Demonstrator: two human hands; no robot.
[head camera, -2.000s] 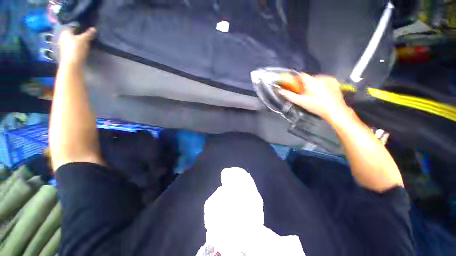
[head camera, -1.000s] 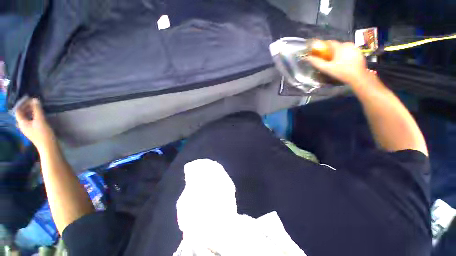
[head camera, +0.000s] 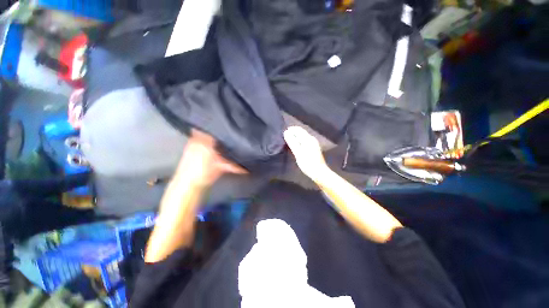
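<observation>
A large dark garment (head camera: 241, 102) lies bunched and folded on the grey padded board (head camera: 117, 129), with a small white tag (head camera: 333, 61) on it. My left hand (head camera: 206, 161) is blurred at the garment's near left edge, thumb apart; its fingertips are partly hidden, so its hold is unclear. My right hand (head camera: 303, 149) is at the garment's near edge, right of the bunched fold, with its fingers close to the cloth; its grip is unclear. The steam iron (head camera: 421, 165), silvery with an orange-brown handle, stands at the right by the dark rest pad, with no hand on it.
The dark square rest pad (head camera: 382, 137) is right of the garment. A red-and-white card (head camera: 446, 129) lies behind the iron, and a yellow line (head camera: 521, 122) runs off right. White strips (head camera: 398, 67) lie beyond the pad. Blue crates (head camera: 81, 258) are at lower left.
My right hand has let go of the iron, now on the right, and moved to the garment. My left hand has moved inward. The garment, spread out before, is now bunched and folded.
</observation>
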